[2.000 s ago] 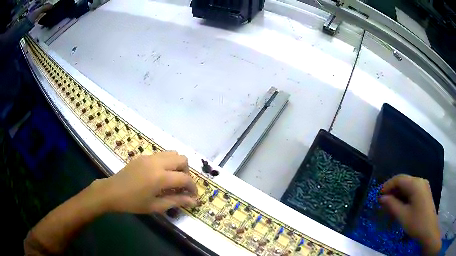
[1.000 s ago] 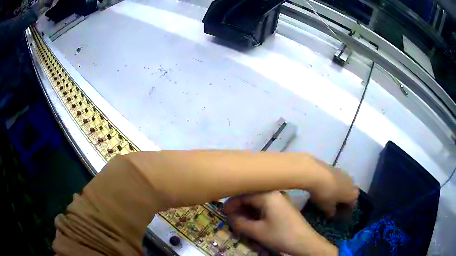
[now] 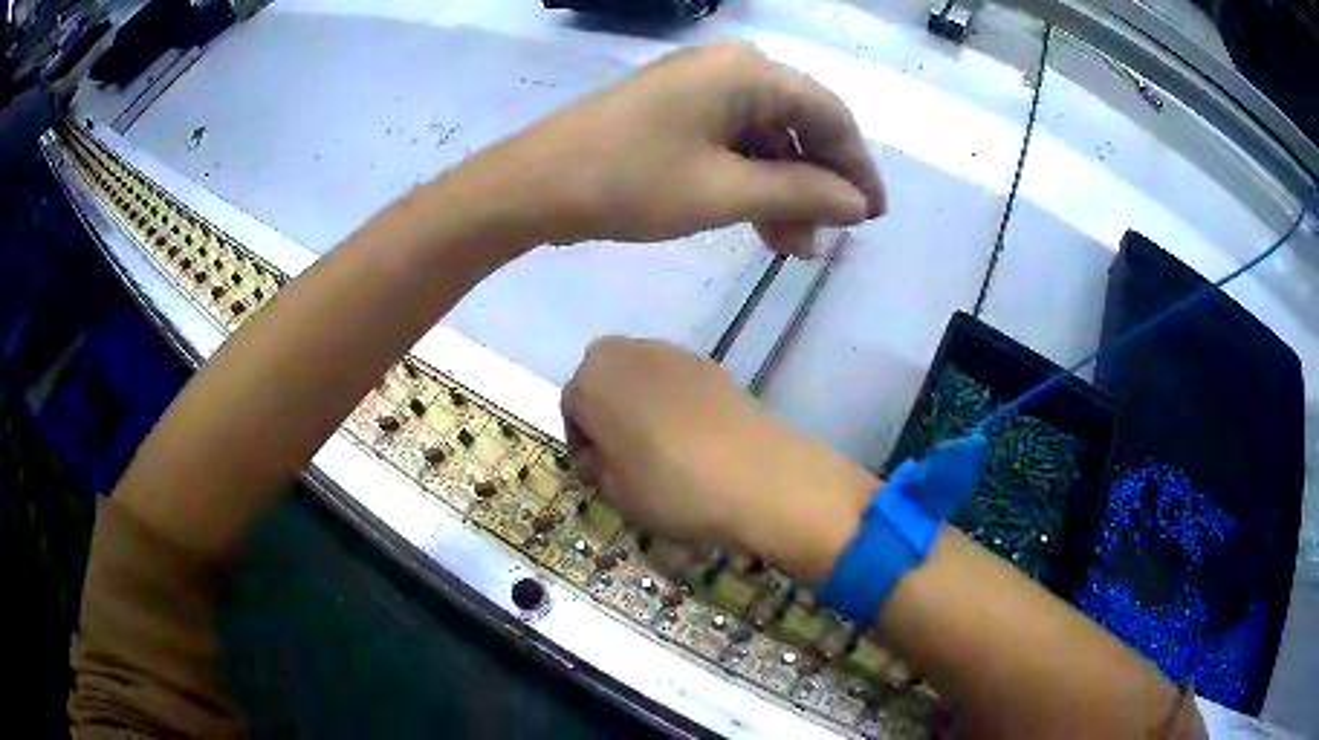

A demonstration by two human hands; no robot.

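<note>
The long tan circuit board panel point(image 3: 434, 437), dotted with dark parts, lies in its track along the near edge. My right hand point(image 3: 651, 427), with a bright blue wrist strap point(image 3: 900, 528), is low over the panel; its fingertips are hidden. My left hand point(image 3: 752, 152) is raised over the white worktop, fingers curled towards the thumb; whether it holds a small part cannot be seen. Green components point(image 3: 1013, 477) are heaped in the small black bin point(image 3: 1088, 419), partly behind the strap. Blue components point(image 3: 1157, 607) lie in the larger black tray point(image 3: 1222, 376).
The slotted metal bar point(image 3: 788, 325) lies on the worktop point(image 3: 434, 130), partly behind my left hand. A thin blue cord point(image 3: 1143, 331) runs over the tray to the strap. A black bin point(image 3: 629, 7) is cut off at the top. A metal rail borders the far side.
My left hand has moved from the green bin up and left over the worktop. My right hand has shifted up and slightly left over the panel. The strap and cord now show clearly.
</note>
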